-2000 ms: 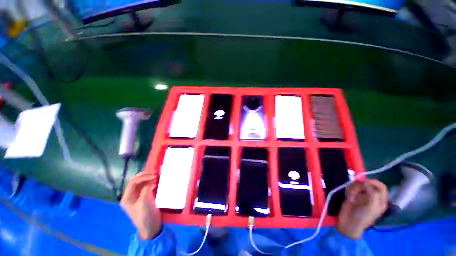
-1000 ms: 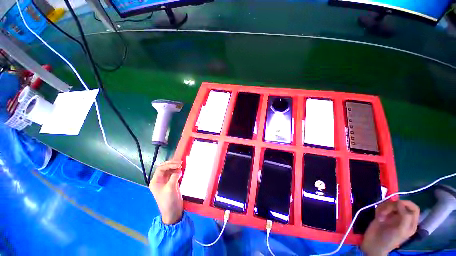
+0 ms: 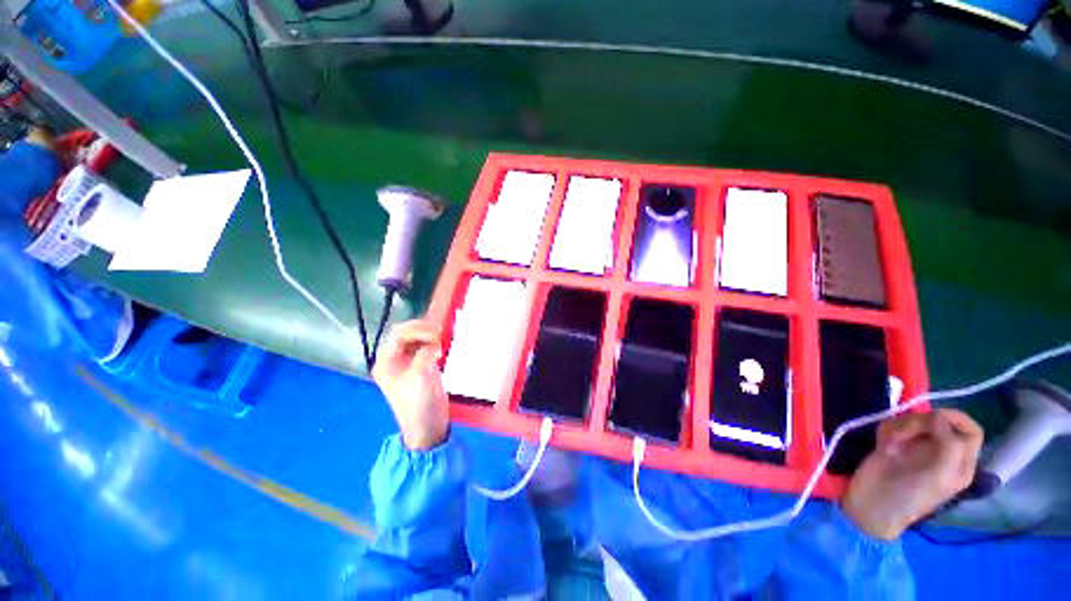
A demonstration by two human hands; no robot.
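A red phone tray (image 3: 693, 308) holds smartphones in two rows of five. Four in the back and front rows at left and centre-right are lit white, such as the front-left phone (image 3: 485, 340). One back-row phone (image 3: 666, 235) shows its camera ring. A front-row phone (image 3: 752, 382) shows a small logo. White cables (image 3: 640, 464) are plugged into two dark front-row phones. My left hand (image 3: 413, 382) is at the tray's front-left edge, fingers on its rim. My right hand (image 3: 916, 470) is at the front-right corner, fingers curled against the rim beside a cable.
One barcode scanner (image 3: 402, 235) stands left of the tray, another (image 3: 1022, 434) lies at the right. A paper sheet (image 3: 184, 223) and white roll (image 3: 106, 220) are at the left. Cords cross the bench there. Another person's arm is at the far left, beside a blue stool (image 3: 200, 370).
The view has shifted, so the tray now sits further right than at first. The second back-row phone has gone from dark to lit white. Both hands stay at the tray's edges.
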